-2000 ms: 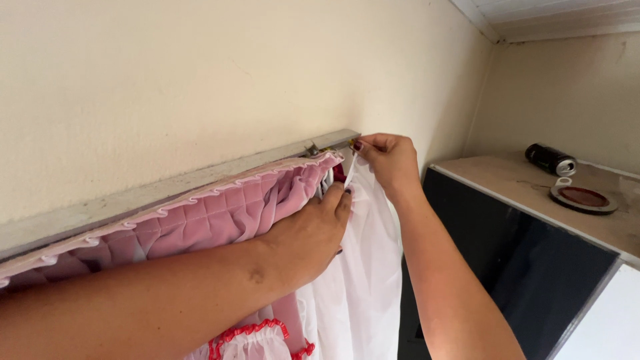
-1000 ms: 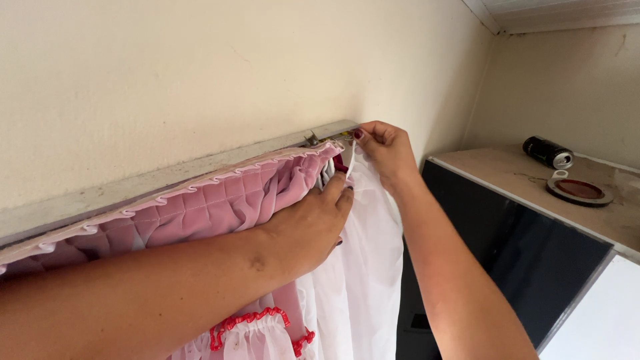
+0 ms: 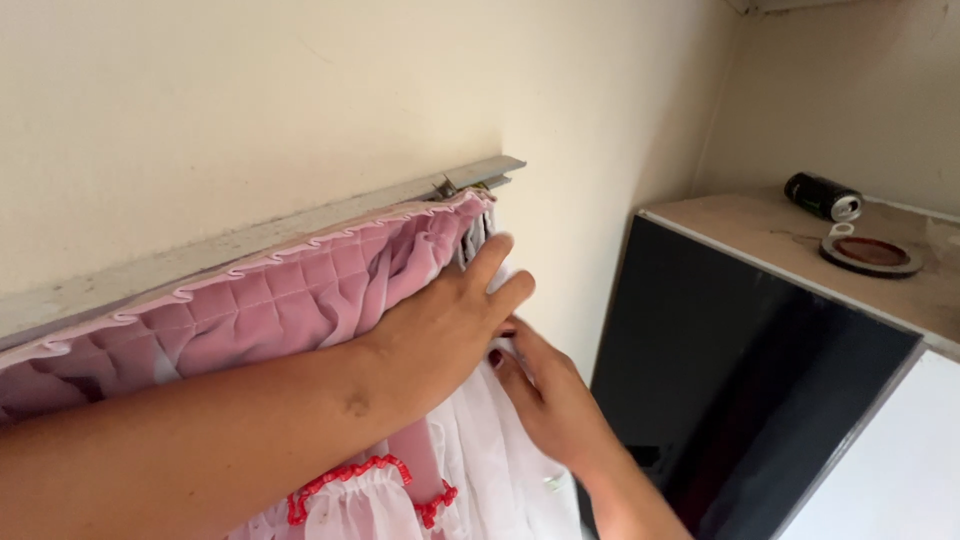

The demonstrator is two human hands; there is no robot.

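A pink velvet curtain (image 3: 300, 289) with a pleated heading hangs along a metal curtain rail (image 3: 480, 174) on the wall. Beside its right end falls a sheer white curtain (image 3: 495, 450). My left hand (image 3: 469, 307) reaches across the pink cloth at that end, its upper fingers spread and the rest hidden behind fabric and hand. Just below, my right hand (image 3: 544, 386) pinches the edge of the white curtain between thumb and fingers. A white ruffle with red trim (image 3: 352, 480) hangs under my left forearm.
To the right stands a cabinet with a glossy black front (image 3: 735, 360). On its dusty top (image 3: 720, 217) lie a black drink can (image 3: 821, 196) on its side and a round dark object with a reddish centre (image 3: 870, 255). A pale wall rises behind the rail.
My right hand has come down from the end of the rail to below my left hand's fingers. The rail's end, which it partly covered, now shows. The upper fingers of my left hand have spread.
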